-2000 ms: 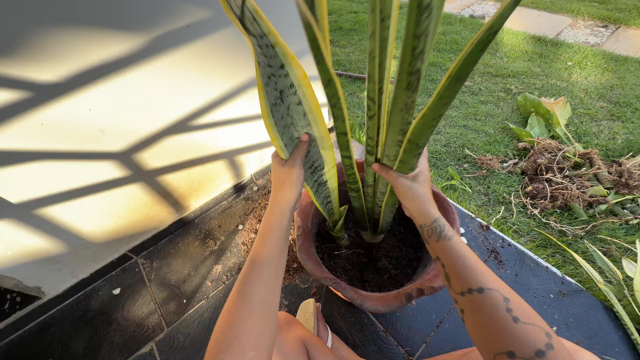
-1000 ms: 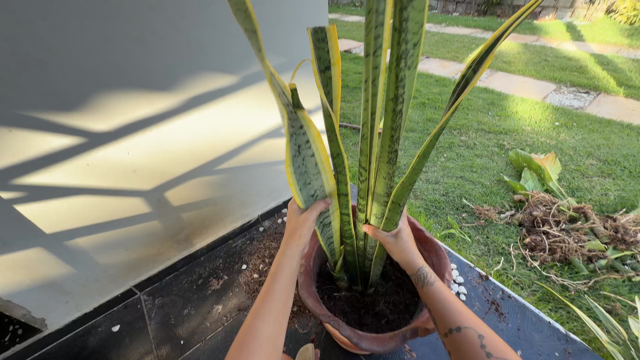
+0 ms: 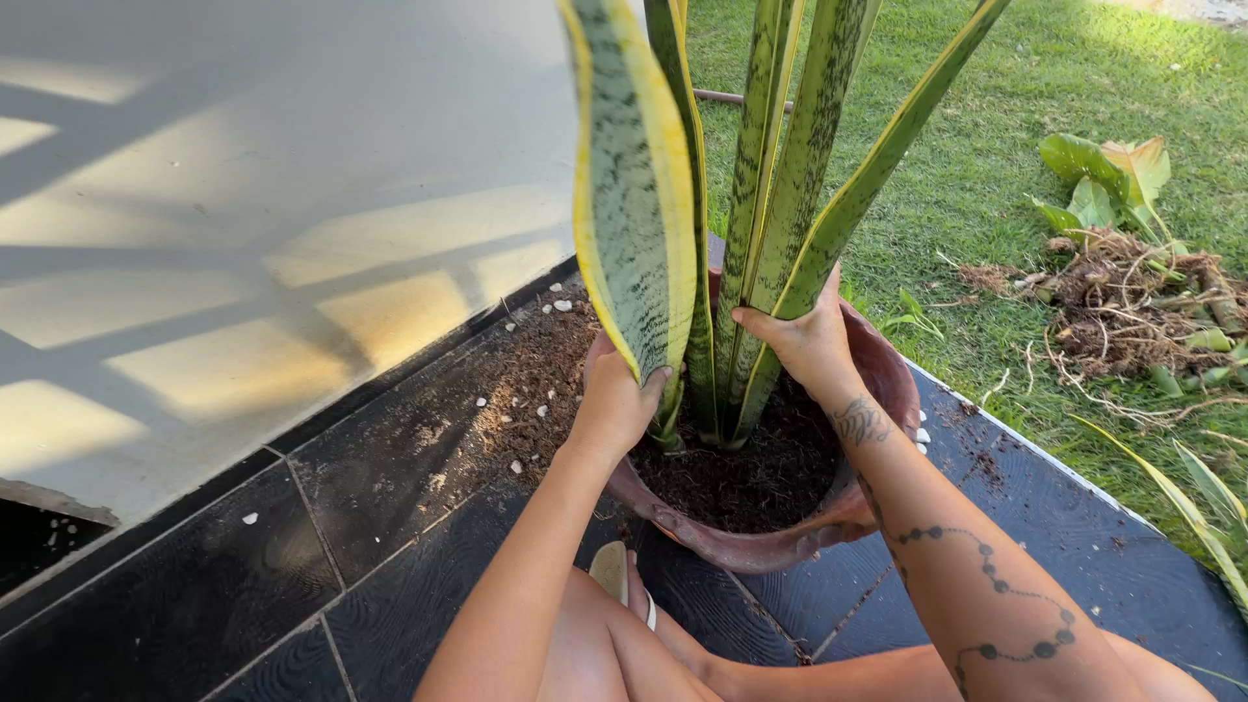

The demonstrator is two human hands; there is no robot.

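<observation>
A snake plant with tall green leaves edged in yellow [image 3: 795, 185] stands upright in dark soil [image 3: 741, 483] inside a round terracotta pot [image 3: 760, 551]. My left hand [image 3: 621, 405] grips the lower part of the broad left leaf [image 3: 639, 214], above the pot's left rim; some of its fingers are hidden behind the leaf. On the other side, my right hand [image 3: 804, 341] is closed around the lower part of the right-hand leaves, thumb in front and fingers behind them.
Black tiles [image 3: 390, 604] bear spilled soil [image 3: 536, 390] and white pebbles beside a pale wall [image 3: 244, 214]. Uprooted roots [image 3: 1131, 302] with leaves lie on the grass [image 3: 975, 127] at right. A sandal [image 3: 610, 573] and my bent legs are close below the pot.
The view has tilted down since a second ago. Both hands stay on the leaves; no other plain change.
</observation>
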